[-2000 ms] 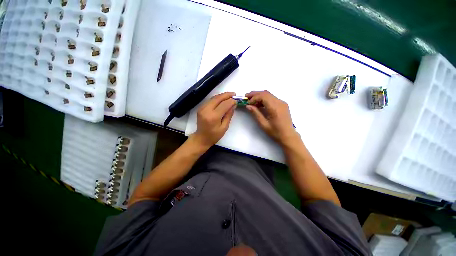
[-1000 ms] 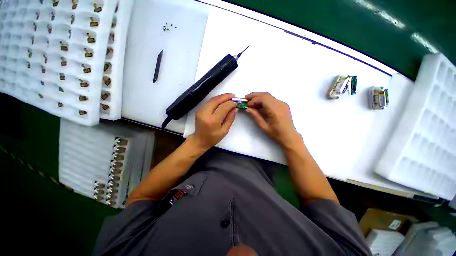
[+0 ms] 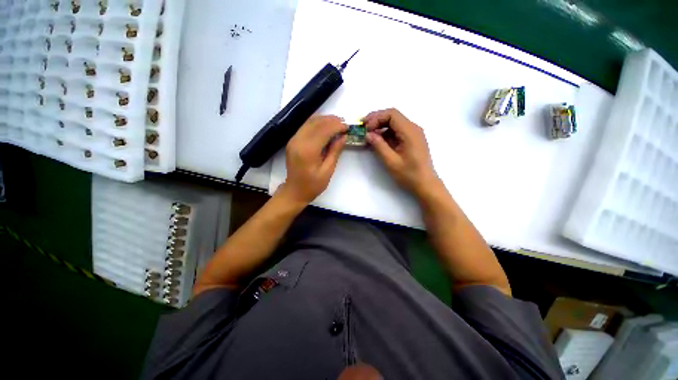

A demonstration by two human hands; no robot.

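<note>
A small module body with a green circuit board is held between the fingertips of both hands, above the white work sheet. My left hand grips its left end. My right hand grips its right end. The fingertips cover both ends of the module. The black electric screwdriver lies on the sheet beside my left hand, its bit pointing away to the upper right.
Loose modules lie at the right, near an empty white tray. A parts tray is at the left. A small dark pointed tool and screws lie between it and the screwdriver. A lower tray is below left.
The module has been turned in my fingers, so more of its green and silvery face shows. Both hands still hold it. The bench things sit slightly higher in the picture.
</note>
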